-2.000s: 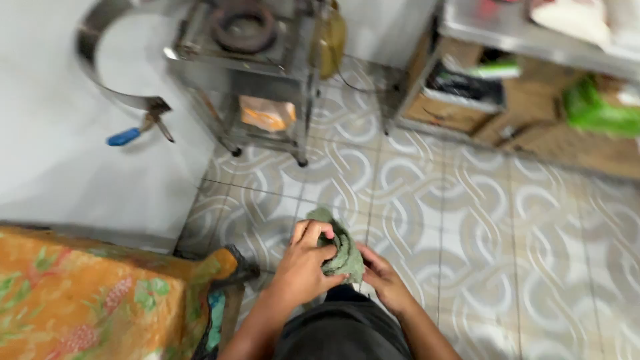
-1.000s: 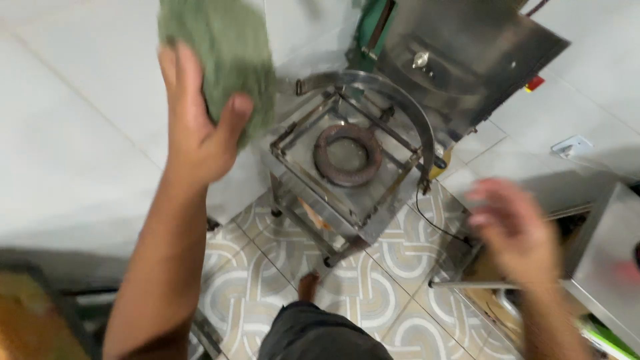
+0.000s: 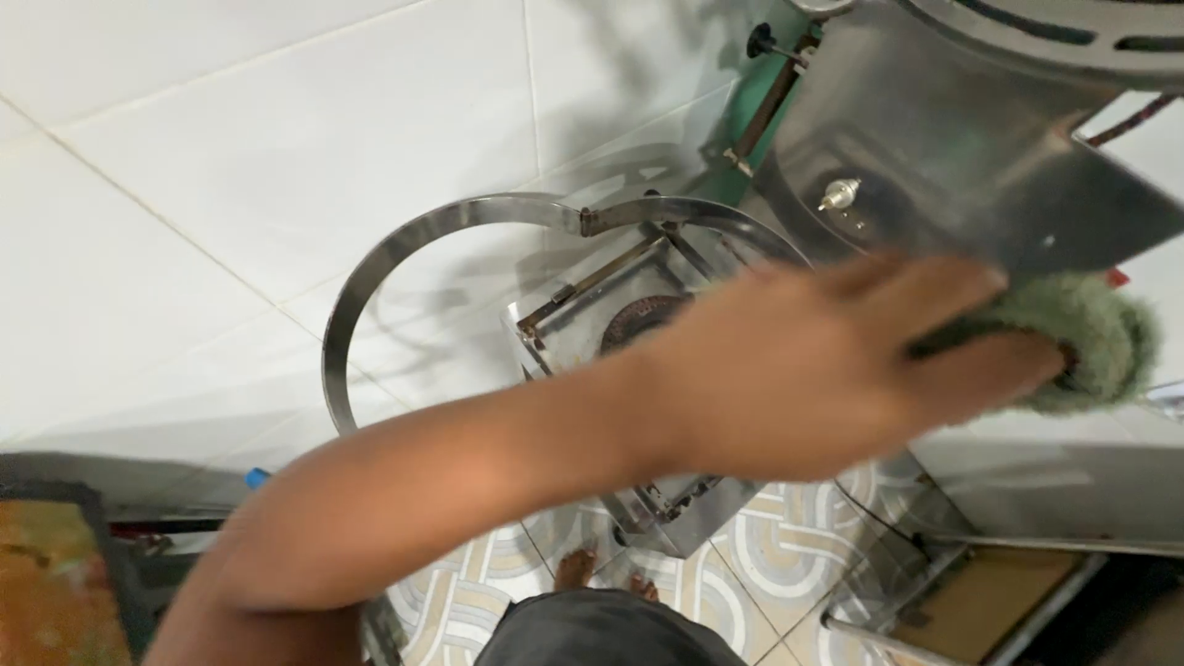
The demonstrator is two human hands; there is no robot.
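Observation:
My left hand (image 3: 814, 361) reaches across the view to the right, its fingers closed on a green cloth (image 3: 1101, 342) beside the lower edge of a stainless steel machine housing (image 3: 962, 157). The hand is blurred. Below and behind my forearm stands a metal burner stand (image 3: 592, 287) with a rusty ring burner (image 3: 638, 319), partly hidden. A hinged metal band (image 3: 338, 342) stands open around the left of the stand. A threaded metal fitting (image 3: 840, 194) sticks out of the housing. My right hand is out of view.
White wall tiles (image 3: 231, 166) fill the left and back. A green cylinder (image 3: 754, 120) stands behind the housing. At lower left is an orange patterned cloth (image 3: 46, 583); at lower right, a metal-framed shelf (image 3: 990, 601). A cable (image 3: 869, 509) runs over the patterned floor.
My left hand has swung from the upper left to the right with the green cloth. My right hand has left the view. The metal band, earlier around the burner, is now swung open to the left.

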